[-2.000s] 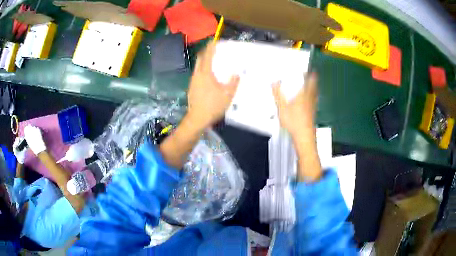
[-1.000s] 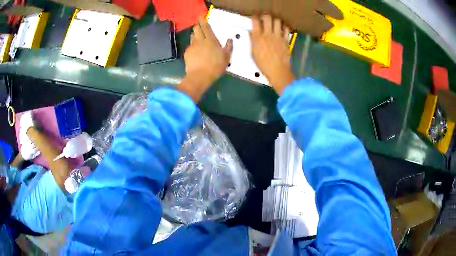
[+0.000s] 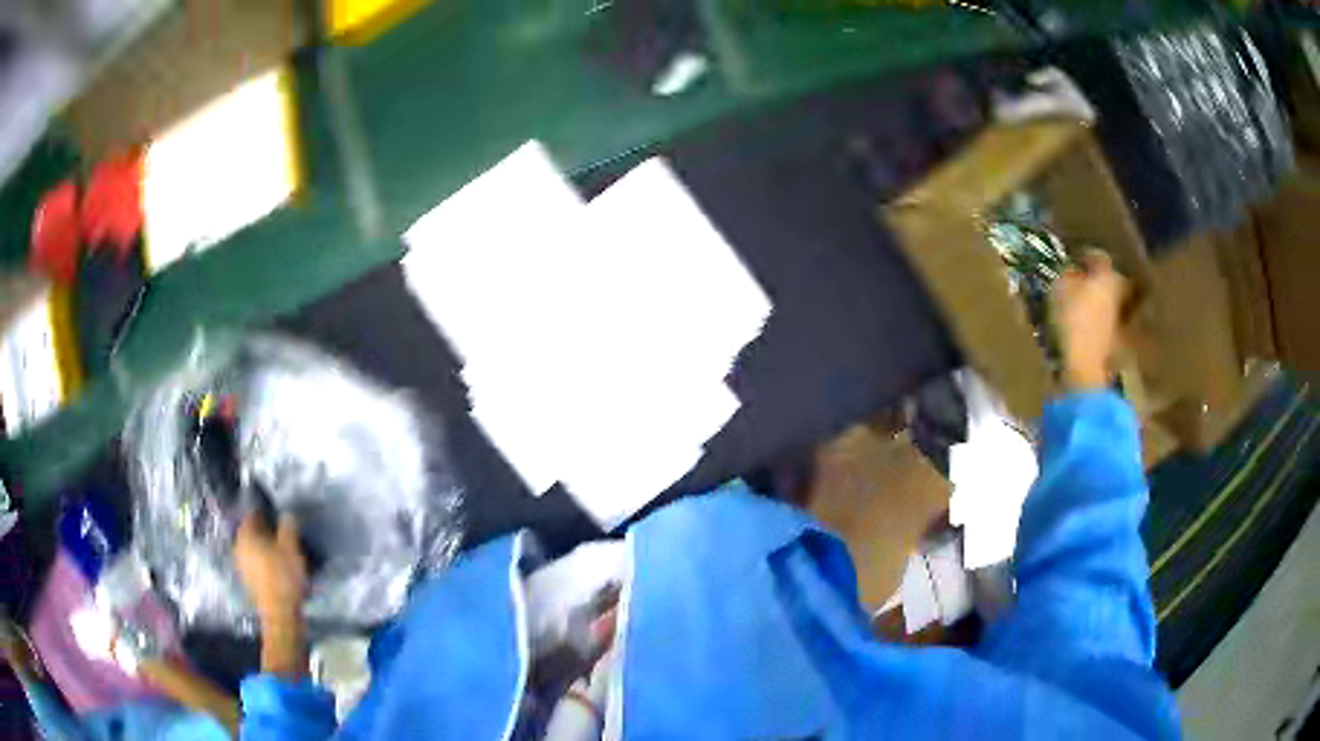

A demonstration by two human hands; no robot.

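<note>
My right hand (image 3: 1089, 326) reaches into the open brown carton (image 3: 963, 253); its fingers are at the small green-and-silver sticks (image 3: 1028, 249), and whether they grip any is not clear. My left hand (image 3: 271, 572) is at the opening of the large clear poly bag (image 3: 369, 449), against dark leads (image 3: 217, 449) with a yellow and a red end. The hand is blurred, so its grip cannot be told. Overlapping stacks of white card inserts (image 3: 594, 319) lie on the black mat between my hands.
Yellow boxes with white inserts (image 3: 217, 171) and red-orange cards (image 3: 113, 200) are on the green belt at the left. Shiny film packs (image 3: 1202, 123) lie far right. White papers (image 3: 992, 485) are below the carton. Another person's white-gloved hand (image 3: 102, 630) is at lower left.
The view has swung right. My hands have left the white insert in the yellow box; the left is now at the poly bag, the right inside the carton.
</note>
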